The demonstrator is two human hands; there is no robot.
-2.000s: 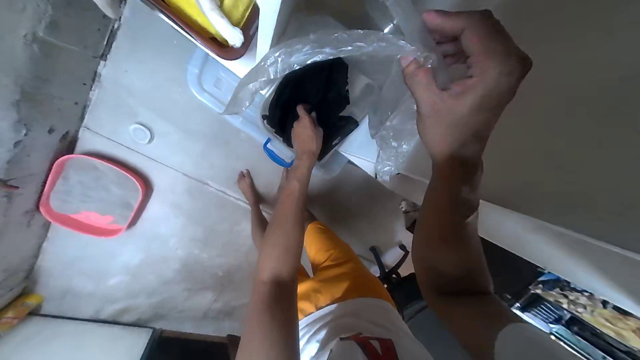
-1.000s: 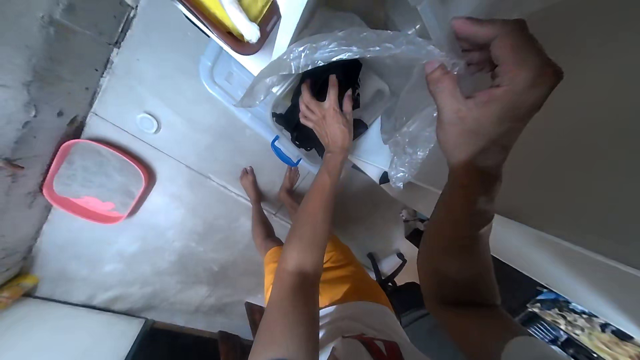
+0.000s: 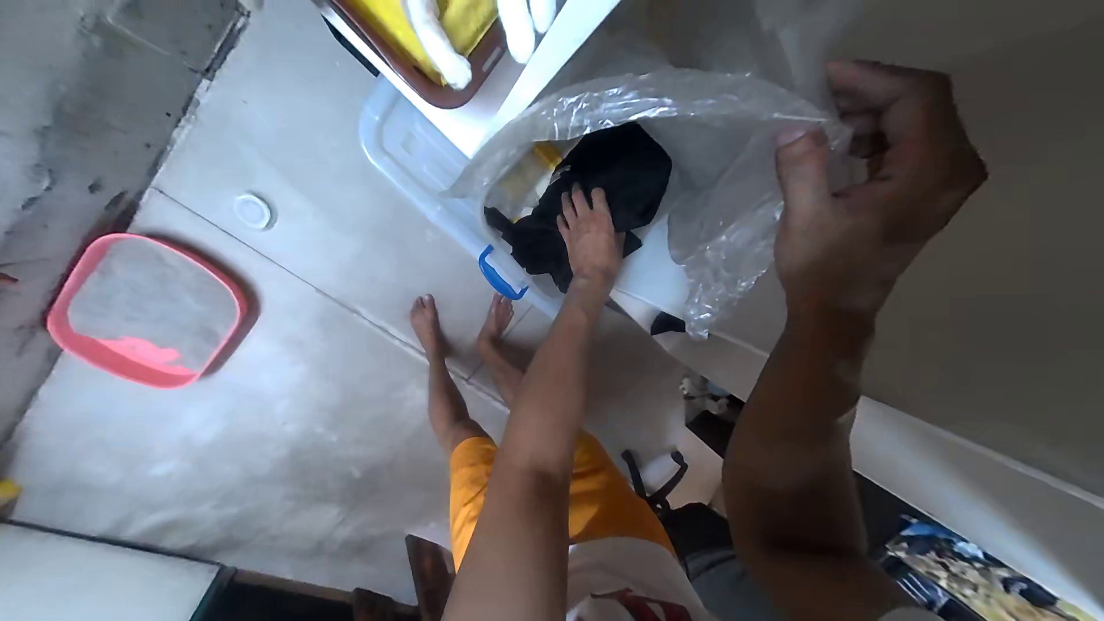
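My left hand (image 3: 591,228) lies on a black cloth item (image 3: 625,168), its fingers slightly apart and extended over the fabric. The cloth is inside the mouth of a clear plastic bag (image 3: 660,99). My right hand (image 3: 871,164), up at the right, pinches the bag's rim between thumb and fingers. Something yellow (image 3: 546,155) shows beside the cloth, inside the bag. Under and beside the bag is a translucent plastic bin or lid (image 3: 410,151) with a blue latch handle (image 3: 502,272).
A brown tray (image 3: 448,93) with yellow cloth and white rod-like items stands on a white surface at the top. A pink-rimmed basin or lid (image 3: 147,371) and a round white lid (image 3: 254,210) lie on the floor at the left. My bare feet are below the bin.
My left hand, raised with spread fingers above the black cloth one second ago, now rests on it. The cloth sits differently, and yellow shows beside it. My right hand keeps holding the bag's rim.
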